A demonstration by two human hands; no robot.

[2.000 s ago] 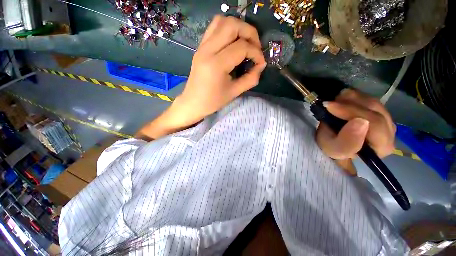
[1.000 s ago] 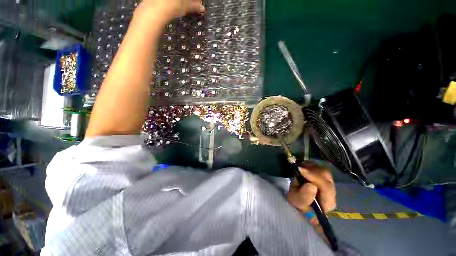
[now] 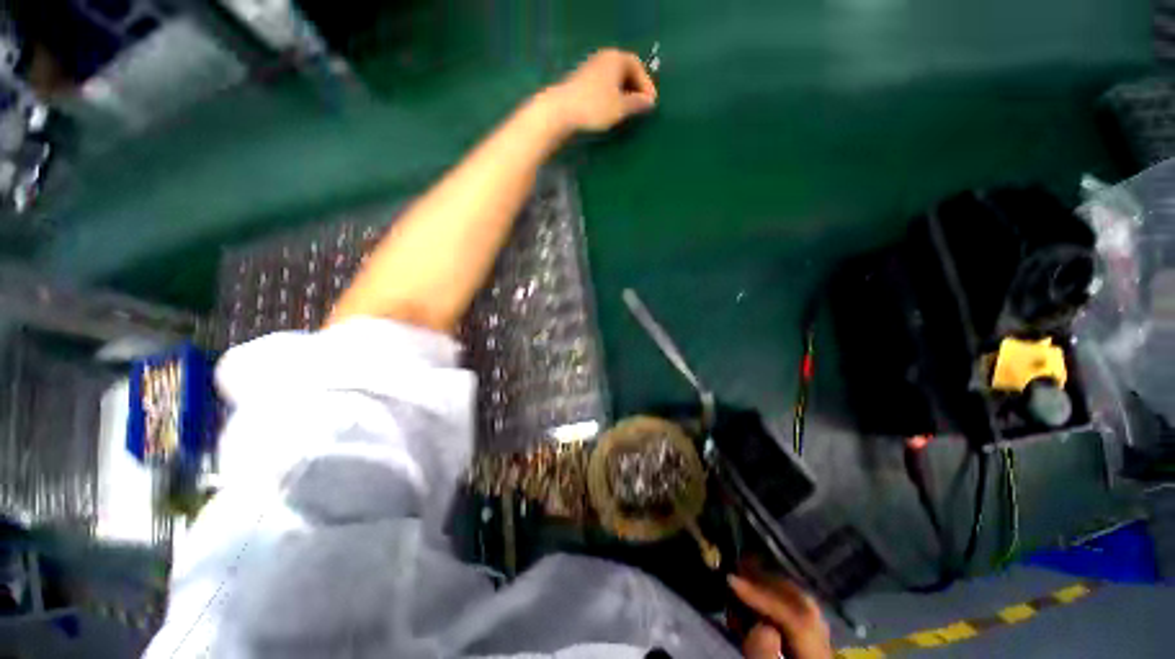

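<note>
My left hand point(image 3: 599, 93) reaches over the green bench beyond the blister tray point(image 3: 548, 309). Its fingers are pinched, with a tiny silver and dark piece point(image 3: 653, 58) at their tips; the piece is too small to identify. My right hand point(image 3: 780, 618), partly cut off by the bottom edge, is closed around the soldering iron point(image 3: 707, 550). The iron's dark handle is hard to make out. Its tip end is at the lower rim of the tan tip cleaner bowl point(image 3: 700, 479), which holds metal wool. My left forearm and sleeve cover part of the tray.
Gold-brown small parts point(image 3: 548, 476) lie between tray and bowl. A long thin silver tool point(image 3: 664, 337) lies beyond the bowl. A blue parts bin point(image 3: 193, 399) is at left. The black fan point(image 3: 767, 470) is right of the bowl. A black box with a yellow patch point(image 3: 1027, 364) stands far right.
My left hand has moved from the near pinch beside the iron, over the tray, to beyond it. My right hand moved the iron from the workpiece to the bowl. The view has shifted forward.
</note>
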